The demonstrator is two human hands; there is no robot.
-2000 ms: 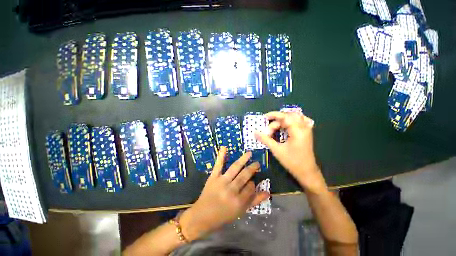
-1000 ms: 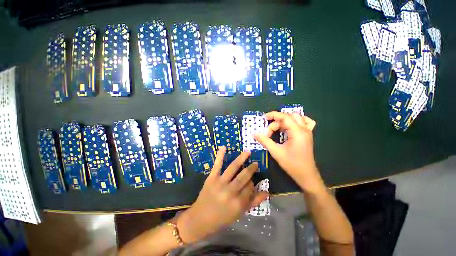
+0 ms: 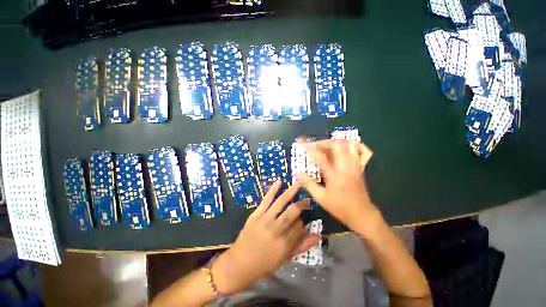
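Observation:
A white dotted dome sheet point(image 3: 302, 163) covers the upper part of a blue keypad board in the near row. My right hand point(image 3: 344, 180) is over its right side, blurred, with fingers and thumb at the sheet; its grip is unclear. My left hand point(image 3: 266, 231) is at the table's near edge, its fingertips by the board's lower end. A dotted dome sheet liner point(image 3: 312, 249) is at its thumb, past the table edge, and appears held. Another board with a white dome sheet point(image 3: 345, 134) is partly hidden behind my right hand.
Bare blue boards lie in a near row point(image 3: 169, 183) and a far row point(image 3: 194, 81). Boards with white sheets lie in a loose pile point(image 3: 491, 78) at right. A white dotted dome sheet stack point(image 3: 30, 180) is at left. Black trays point(image 3: 143, 17) are at the back.
My right fingers have shifted from a pinch at the sheet's right edge to lie over its top and lower right. My left hand has hardly moved. The view has shifted slightly.

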